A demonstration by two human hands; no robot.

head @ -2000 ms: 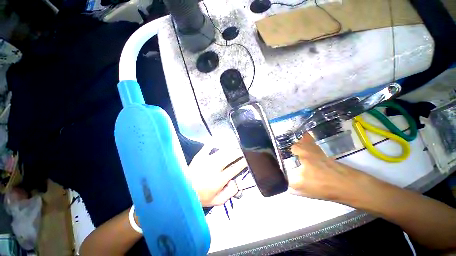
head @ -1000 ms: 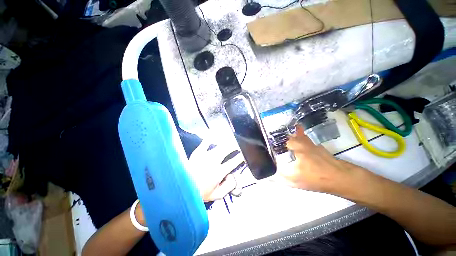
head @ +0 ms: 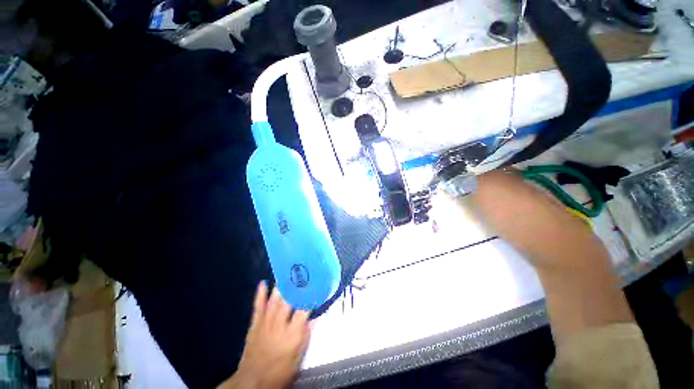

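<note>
Black cloth (head: 152, 197) is spread over the left of the table, and a striped dark grey piece (head: 358, 241) reaches toward the needle area (head: 421, 207). My left hand (head: 275, 338) is low beside the lamp's end, fingers spread at the cloth's edge, holding nothing visible. My right hand (head: 487, 194) is blurred at the machine head, right of the needle area; its fingers are not clear. The dark shiny upright piece (head: 394, 186) stands left of the needle. Loose threads lie on the white table (head: 411, 292).
The blue lamp (head: 293, 228) hangs over the cloth. Green-handled scissors (head: 582, 182) lie partly behind my right forearm. A tray of small metal bits (head: 666, 197) is at far right. A cardboard strip (head: 487, 68) and a black strap (head: 586, 76) lie on the machine arm.
My left hand has moved from the needle area down and left to the table edge. My right hand has shifted up and right along the machine head. The striped cloth is now exposed.
</note>
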